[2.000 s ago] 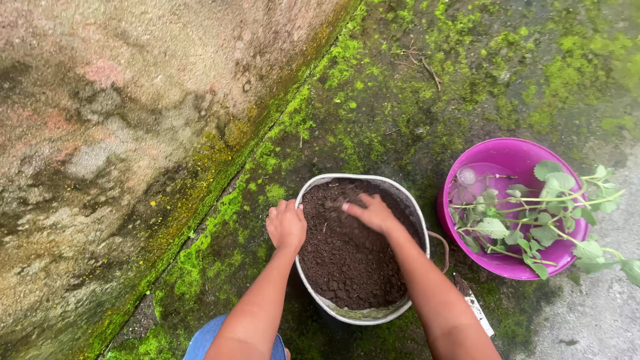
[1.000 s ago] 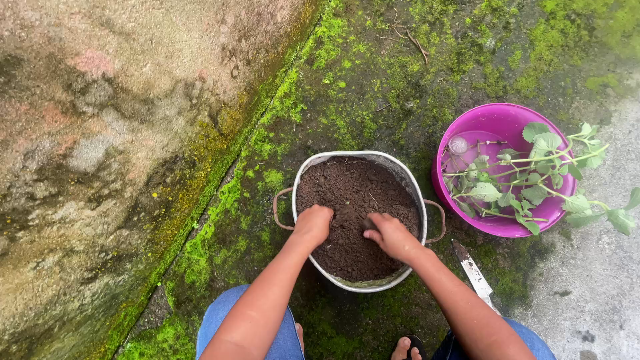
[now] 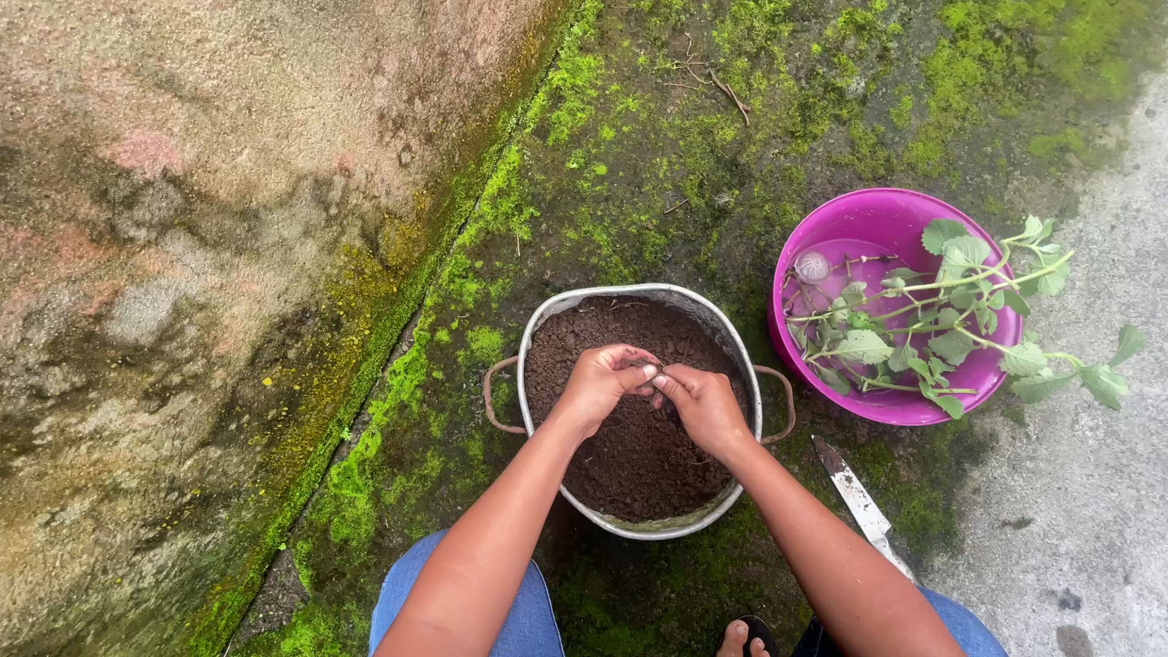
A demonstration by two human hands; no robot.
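Note:
A two-handled metal pot (image 3: 748,401) full of dark crumbly soil (image 3: 630,474) stands on the ground between my knees. Over the soil my left hand (image 3: 607,379) and my right hand (image 3: 698,397) meet, thumbs and fingertips together, pinching a small dark bit, perhaps a clump of soil or debris; it is too small to name. To the right of the pot is a magenta plastic tub (image 3: 785,301) with some water, a clear round object (image 3: 811,266) and leafy green cuttings (image 3: 954,283) whose tips hang over its rim. A soil-smeared knife (image 3: 858,502) lies below the tub.
A rough stained wall or rock face (image 3: 182,274) rises on the left, with a mossy edge at its foot. Green moss (image 3: 657,201) covers the ground around the pot, and bare concrete (image 3: 1077,511) lies at the right. Thin dry twigs (image 3: 727,96) are above the pot.
Both hands have come up from the soil surface and together over the middle of the pot; earlier they were apart, with fingers at the soil. The tub and knife have stayed put.

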